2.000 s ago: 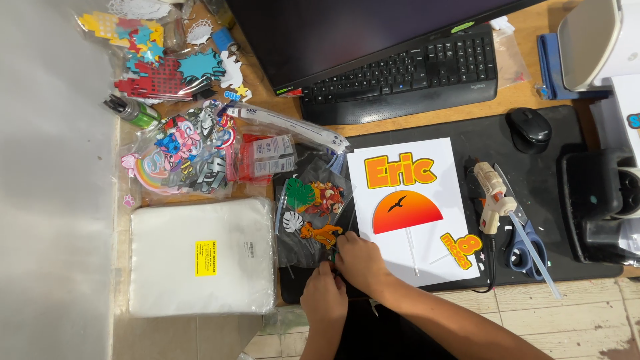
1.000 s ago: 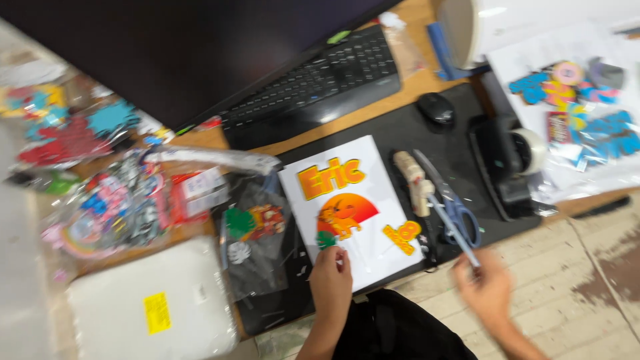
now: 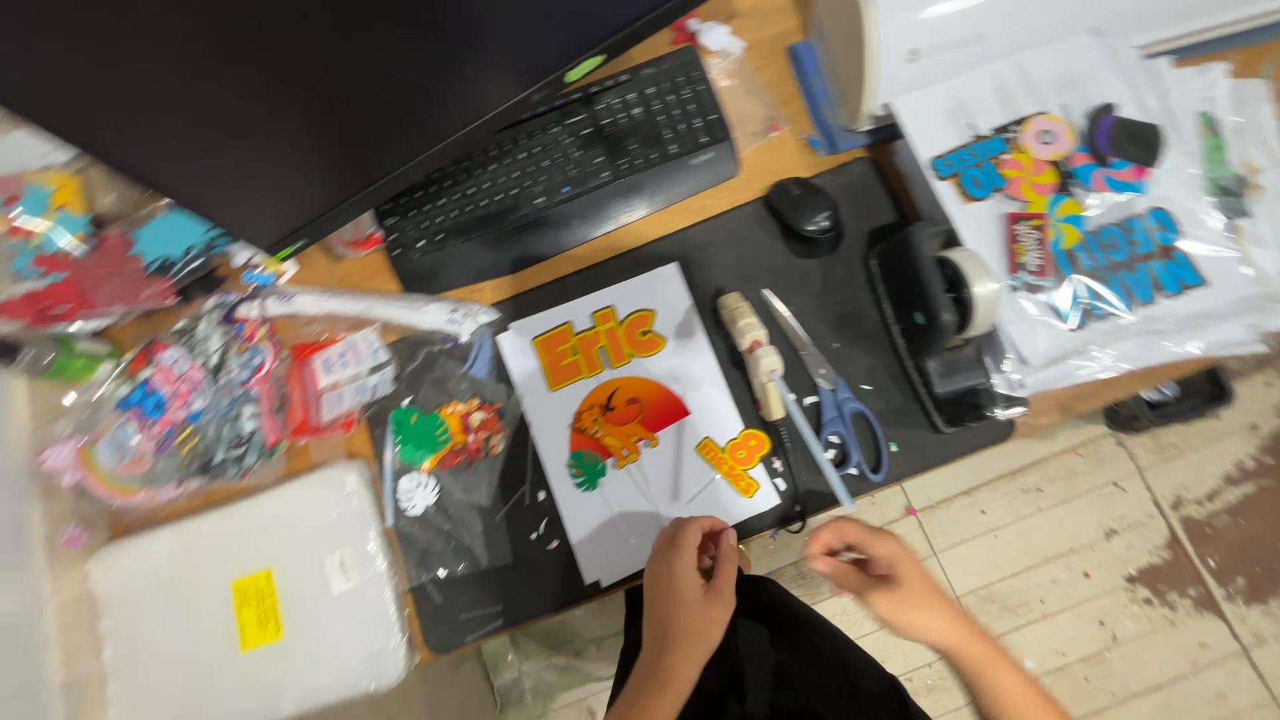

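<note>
My left hand (image 3: 692, 580) is over the near edge of the white sheets, fingers curled; what they hold, if anything, is hidden. To its right my blurred right hand (image 3: 880, 575) is raised above the floor, thumb and fingers close together, perhaps around something small. On the white paper (image 3: 545, 430) lie orange name lettering, a red-orange half disc (image 3: 668, 395) with a lion cub cutout (image 3: 620, 430) over it, a green leaf cutout (image 3: 587, 470) and a yellow number piece (image 3: 735, 462). A glue gun (image 3: 752, 355) with a glue stick and blue-handled scissors (image 3: 850, 425) are beside the paper.
Left of the paper lies a clear bag (image 3: 460, 530) with animal and leaf cutouts. A tape dispenser (image 3: 915, 320), mouse (image 3: 805, 210), keyboard (image 3: 580, 160) and monitor (image 3: 300, 100) stand behind. A wrapped white pack (image 3: 250, 600) is at the left, bagged cutouts (image 3: 1130, 260) at the right.
Both hands have left the clear bag. The lion cub and green leaf cutouts now lie on the half disc and paper; two seconds ago the half disc showed only a bird shape. The view has shifted right.
</note>
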